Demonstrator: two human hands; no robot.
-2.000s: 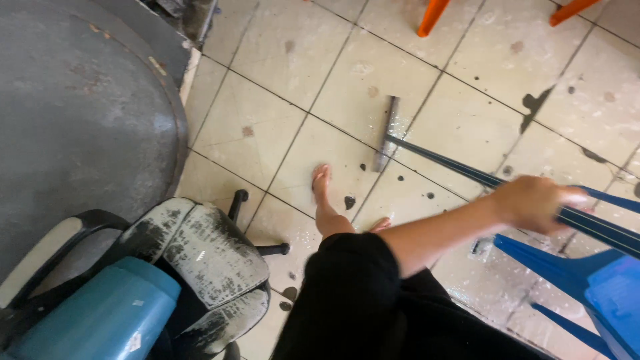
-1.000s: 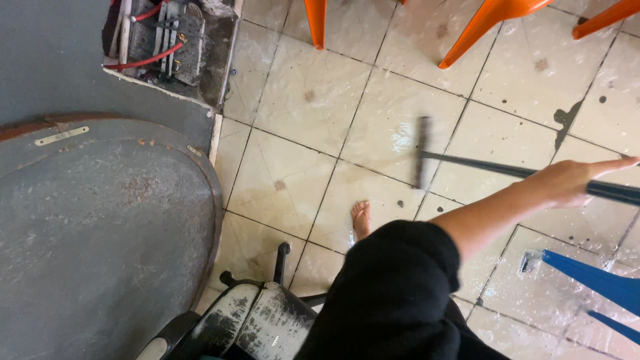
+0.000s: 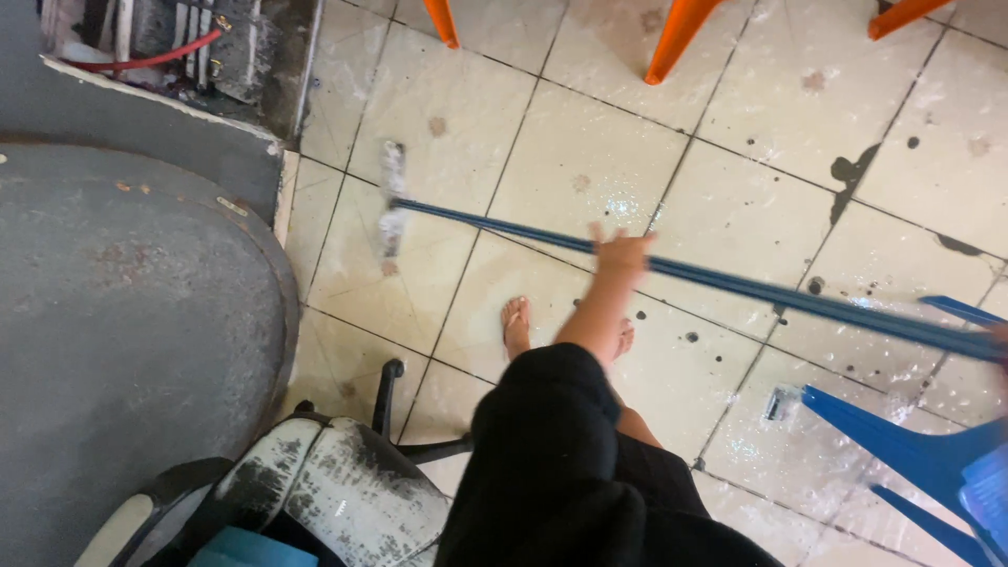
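A long dark blue pole point(image 3: 520, 230) crosses the view, with a blurred floor squeegee or brush head point(image 3: 393, 201) at its left end, on wet cream floor tiles point(image 3: 441, 307). My left hand point(image 3: 622, 253), below a black sleeve, holds the middle of the pole, its blurred fingers partly spread on the far side. At the right edge a sliver of my right hand point(image 3: 1000, 342) shows at the pole's near end; its fingers are mostly cut off. My bare feet point(image 3: 516, 319) stand on the tiles below the pole.
A worn office chair point(image 3: 370, 488) with black legs stands at lower left, beside a rounded grey surface point(image 3: 134, 315). Orange legs point(image 3: 681, 39) reach in at the top, a blue plastic leg point(image 3: 874, 425) at right. Red tubing point(image 3: 157, 61) lies in a recess upper left.
The pole's head has moved left across the tiles, from right of my feet to left of them. My left hand has moved left too. The view has shifted.
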